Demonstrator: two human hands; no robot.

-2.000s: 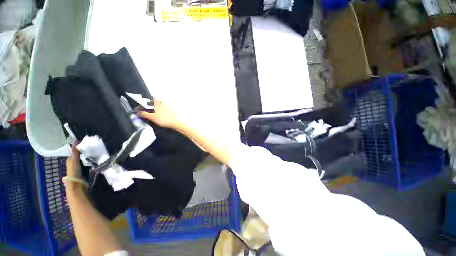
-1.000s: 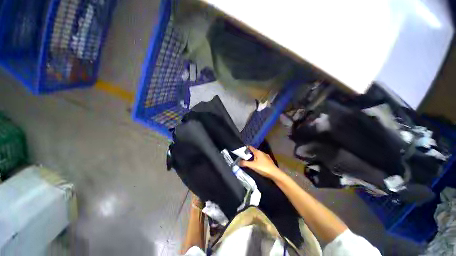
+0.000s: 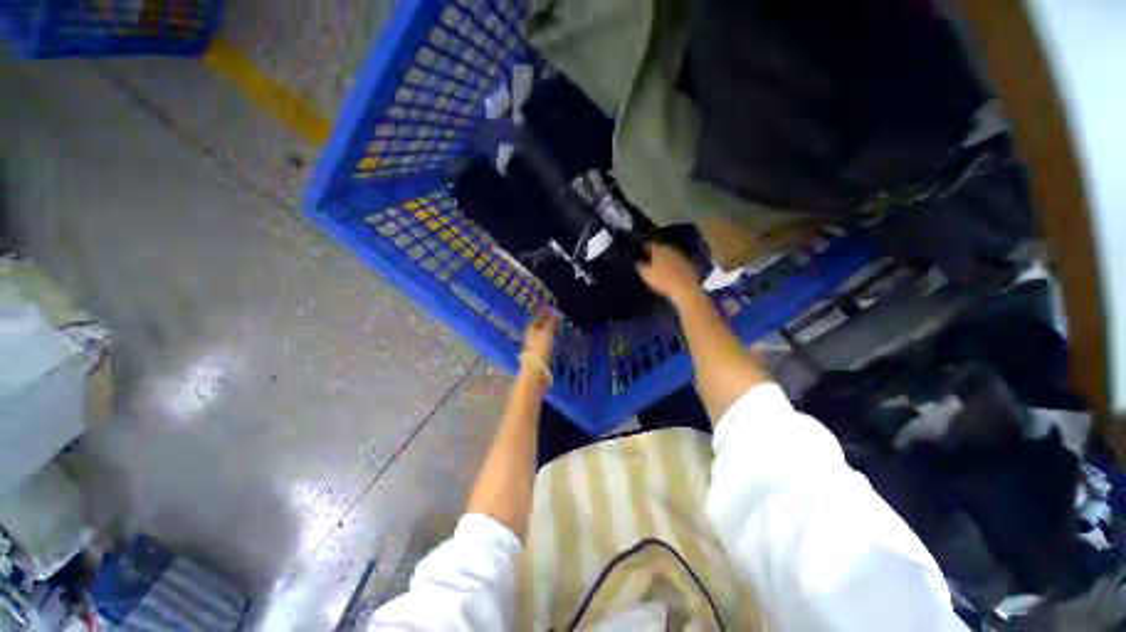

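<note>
A black fabric bundle with pale ties and white paper slips at its middle is inside the blue plastic crate. My right hand grips the bundle's right side, with the fingertips hidden against the dark cloth. My left hand is at the crate's near rim, by the bundle's lower left edge. Its fingers are small and blurred, so I cannot tell whether they hold the cloth.
Olive-green fabric and dark fabric hang over the crate's right part. A brown table edge is at the right. More dark bundles lie at the lower right. Another blue crate is at the top left.
The view has turned further down to the crate. Both hands and the black bundle have moved from in front of the apron into the crate area.
</note>
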